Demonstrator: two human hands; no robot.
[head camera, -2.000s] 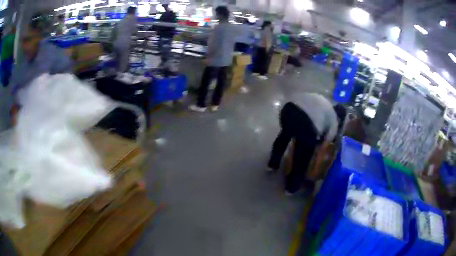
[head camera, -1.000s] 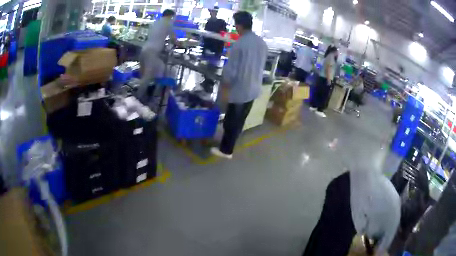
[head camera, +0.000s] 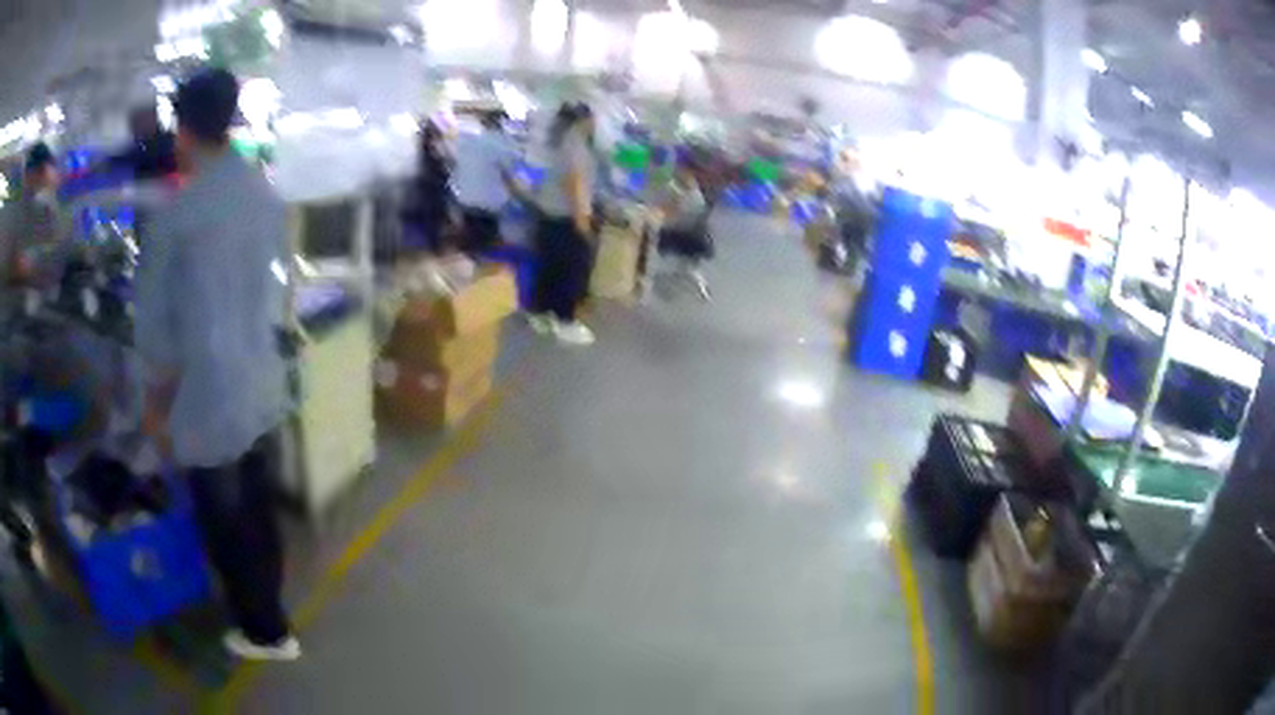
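Note:
Neither of my hands is in the picture. Nearest in front of me is a grey floor aisle with yellow lines along both sides. At the left, a person in a grey-blue shirt stands beside a blue bin that holds dark items. At the right stand an open brown carton and a black bin. The picture is blurred, so small items cannot be told.
Stacked cartons stand left of the aisle. Beyond them is a standing person. A tall blue bin stack and benches with a green surface line the right. A dark blurred shape fills the lower right edge.
The view has moved forward along the aisle and turned. The bending person and the black bin stack have left the picture. The person in the grey-blue shirt is now nearer, at the left.

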